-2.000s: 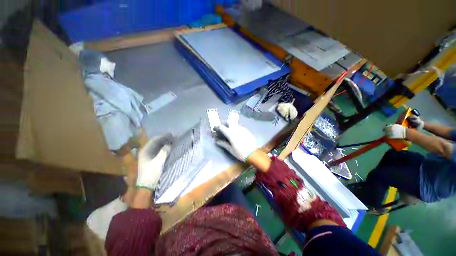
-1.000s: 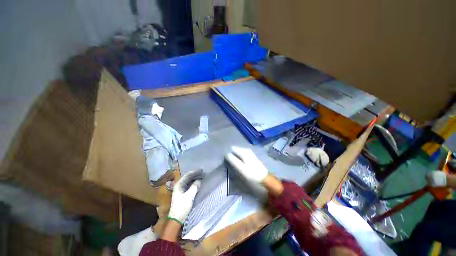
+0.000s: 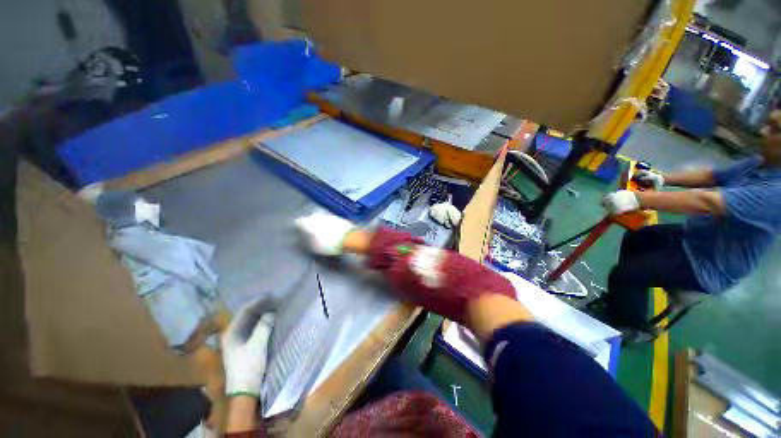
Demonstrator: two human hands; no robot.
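Observation:
The bracket stack (image 3: 289, 352), a striped grey pile of thin edges, lies at the near bench edge. A thin dark line shows near its right side. My left hand (image 3: 247, 349), in a white glove with a greyed palm, is against the stack's left side, fingers bent and holding no separate part that I can see. My right hand (image 3: 325, 233), gloved and blurred, is over the bench beyond the stack's far end. Its fingers are smeared, so I cannot tell whether it holds a part. The pale blue-grey rag (image 3: 167, 274) lies crumpled at the left.
Cardboard flaps stand left (image 3: 86, 291) and right (image 3: 482, 205) of the bench. Flat sheets on blue board (image 3: 347, 158) lie back right, with a spare glove (image 3: 445, 214) nearer. At far right a seated person (image 3: 728, 214) holds an orange-and-red tool (image 3: 634, 201).
The view has turned right. My right hand has moved from the stack's top towards its far end. The loose brackets beside the rag no longer show. My left hand remains at the stack's left side.

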